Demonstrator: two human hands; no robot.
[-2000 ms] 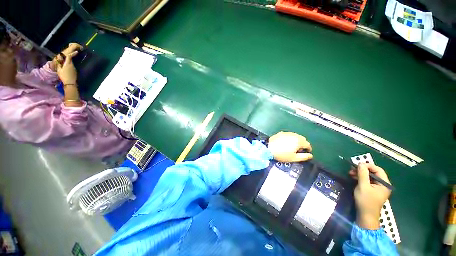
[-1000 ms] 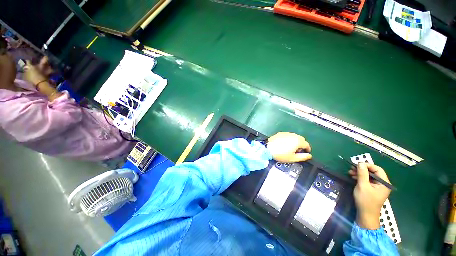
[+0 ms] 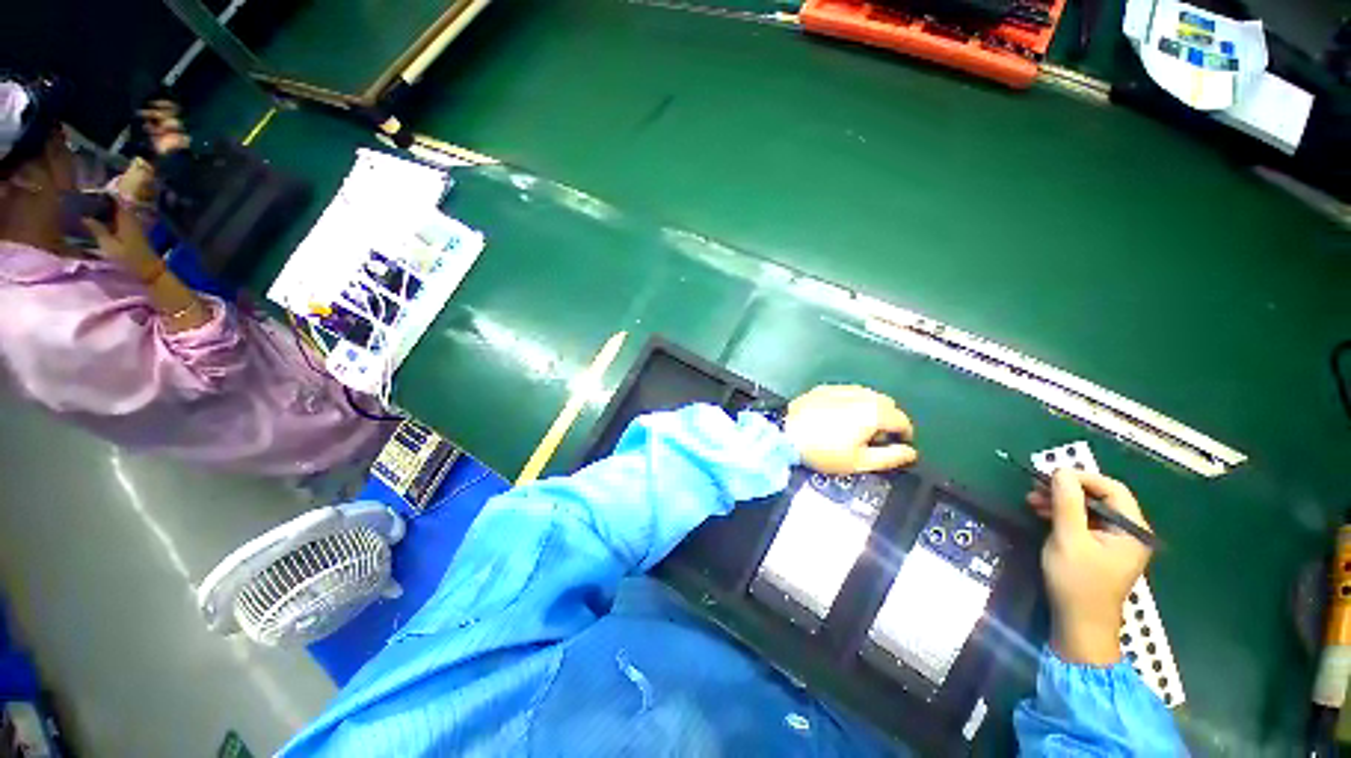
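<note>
A black tray (image 3: pixel 667 388) lies on the green bench. Two phones or back housings lie in its slots, a middle one (image 3: pixel 816 547) and a right one (image 3: pixel 929 607), camera rings towards the far end. My left hand (image 3: pixel 849 430) rests at the tray's far edge; its fingers curl down and I cannot tell if they hold anything. My right hand (image 3: pixel 1091 555) holds a dark thin tool, perhaps tweezers (image 3: pixel 1114 518), its tip over the far end of a white dotted strip (image 3: pixel 1147 641). The hand and sleeve partly cover the strip.
Long pale strips (image 3: pixel 1058 397) lie behind the tray. Yellow tape (image 3: pixel 574 407) marks the bench at its left. A fan (image 3: pixel 304 572), a calculator-like device (image 3: pixel 414 462) and white papers (image 3: pixel 363 267) are at left beside a person in pink (image 3: pixel 163 356). A red-orange crate (image 3: pixel 933 40) is at the back. An orange-yellow tool (image 3: pixel 1336 622) is at right.
The person in pink has raised their head and hands into a different pose. The whole view has shifted slightly. My hands stay in nearly the same places.
</note>
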